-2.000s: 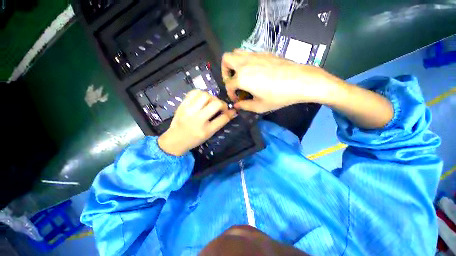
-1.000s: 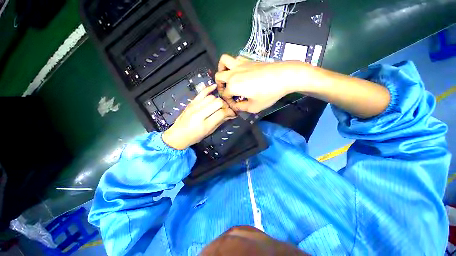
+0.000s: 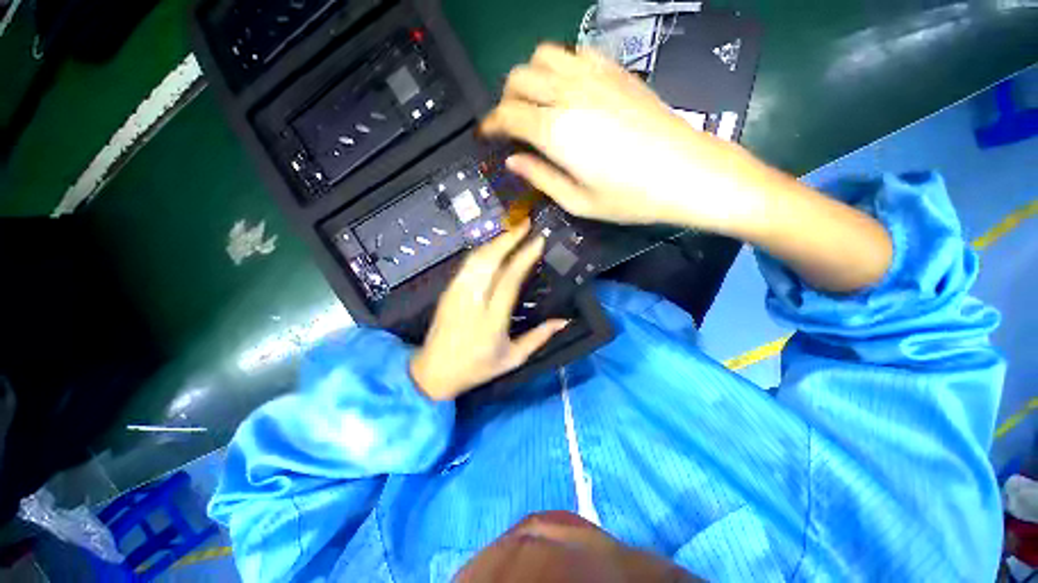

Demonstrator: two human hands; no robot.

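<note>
A long black foam tray [image 3: 298, 208] holds dark phone display assemblies, backs up. One display assembly [image 3: 415, 241] lies in the pocket left of my hands, and another lies in the nearest pocket, partly hidden. My left hand [image 3: 478, 313] is over the nearest pocket, fingers spread, holding nothing visible. My right hand [image 3: 592, 137] is raised above the tray's right edge, fingers curled and blurred. A short orange flex cable [image 3: 518, 213] shows between the hands. Whether my right fingers grip it is hidden.
The black tester box [image 3: 711, 63] lies beyond my right forearm, with white wires [image 3: 588, 29] beside it. A black block [image 3: 672, 273] is under that forearm. A crumpled clear bag [image 3: 74, 526] is at the lower left. The mat [image 3: 262, 330] is dark green.
My hands have moved apart: the right one up and away, the left one down toward me with its fingers spreading. The orange flex and more of the display assemblies now show.
</note>
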